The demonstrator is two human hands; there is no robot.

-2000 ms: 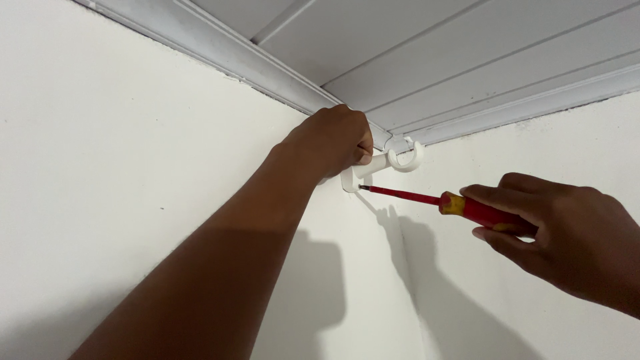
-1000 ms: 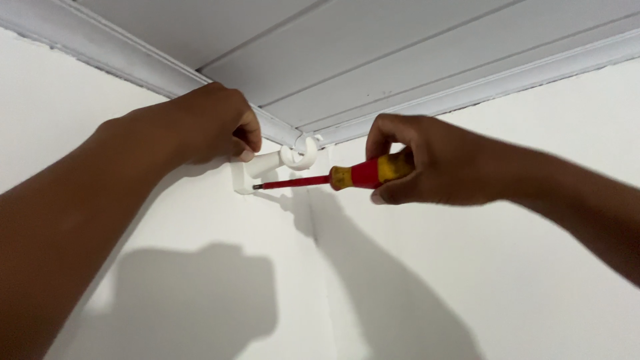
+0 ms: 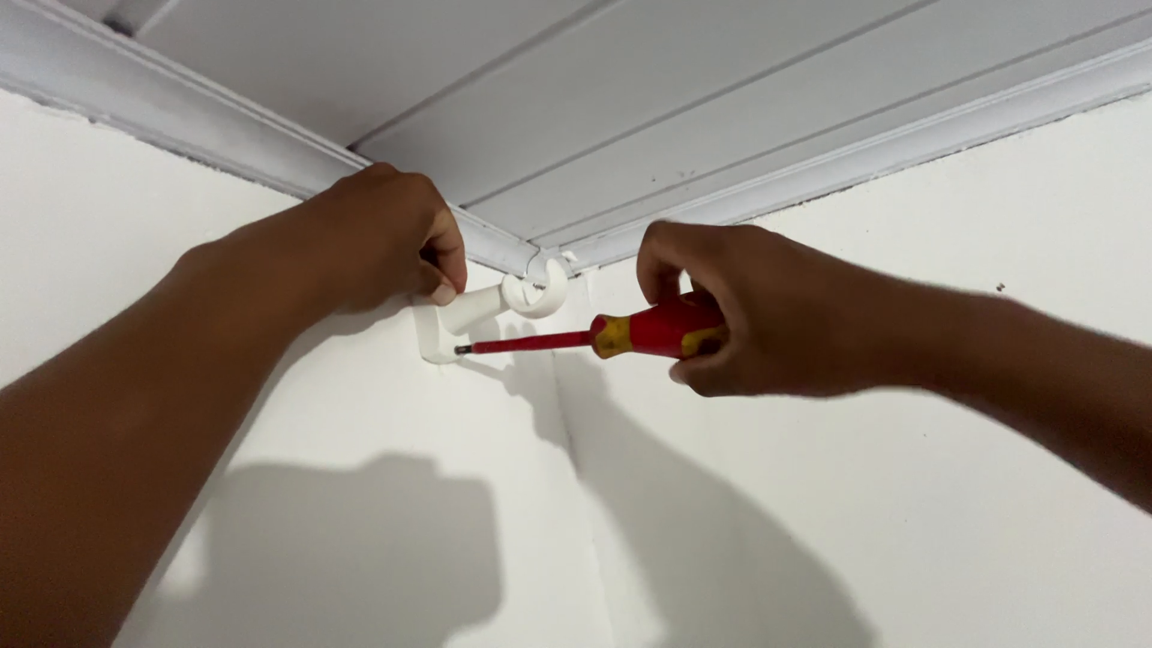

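A white curtain rod bracket [image 3: 477,308] with an open ring-shaped end lies against the left wall, close to the corner below the ceiling. My left hand [image 3: 396,238] pinches the upper part of its base between thumb and fingers. In my right hand [image 3: 747,310] is a screwdriver [image 3: 652,331] with a red and yellow handle and a red insulated shaft, held roughly level. Its metal tip is at the lower part of the bracket's base; whether it sits in a screw head is too small to tell.
Grey-white ceiling panels [image 3: 576,99] run overhead, edged by moulding [image 3: 207,117] along both walls. The left wall [image 3: 360,423] and right wall [image 3: 972,450] meet just right of the bracket. Shadows of the arms fall on both walls.
The view has shifted since two seconds ago. My right hand's grip on the screwdriver handle has changed, its fingers now arched over the handle. My left hand stays at the bracket.
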